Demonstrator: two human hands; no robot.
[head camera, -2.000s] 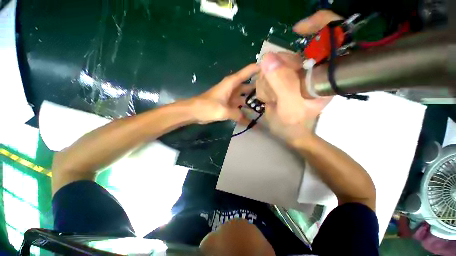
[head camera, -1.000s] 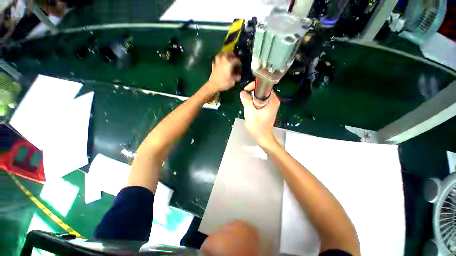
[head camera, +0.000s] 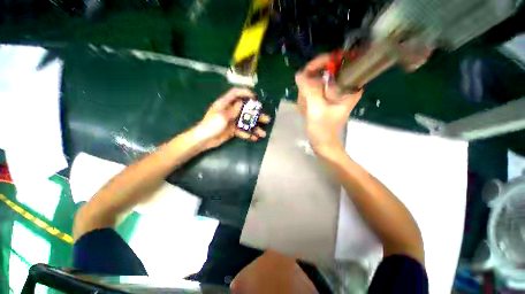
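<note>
My left hand (head camera: 221, 118) holds a small circuit board module (head camera: 249, 115) in its fingers above the dark-green bench, left of the grey cardboard. The module shows white and silver parts on a dark body. My right hand (head camera: 325, 109) is wrapped around the front end of the glue dispensing gun (head camera: 368, 66), beyond the cardboard's far part. The gun comes in from the upper right, blurred, with a red part by my fingers. Its nozzle tip cannot be made out. The grey cardboard sheet (head camera: 293, 189) lies between my forearms, with a small white blob near its upper right edge.
White paper (head camera: 426, 178) lies right of the cardboard; more white sheets (head camera: 31, 109) lie at the left. A yellow-black striped bar (head camera: 251, 40) stands at the top centre. A pale dividing edge (head camera: 172, 62) crosses the bench. A white fan (head camera: 509, 221) is at the right edge.
My left hand has come back from the far side beside the striped bar and now shows a module in its fingers. The gun has tilted towards the upper right, still in my right hand.
</note>
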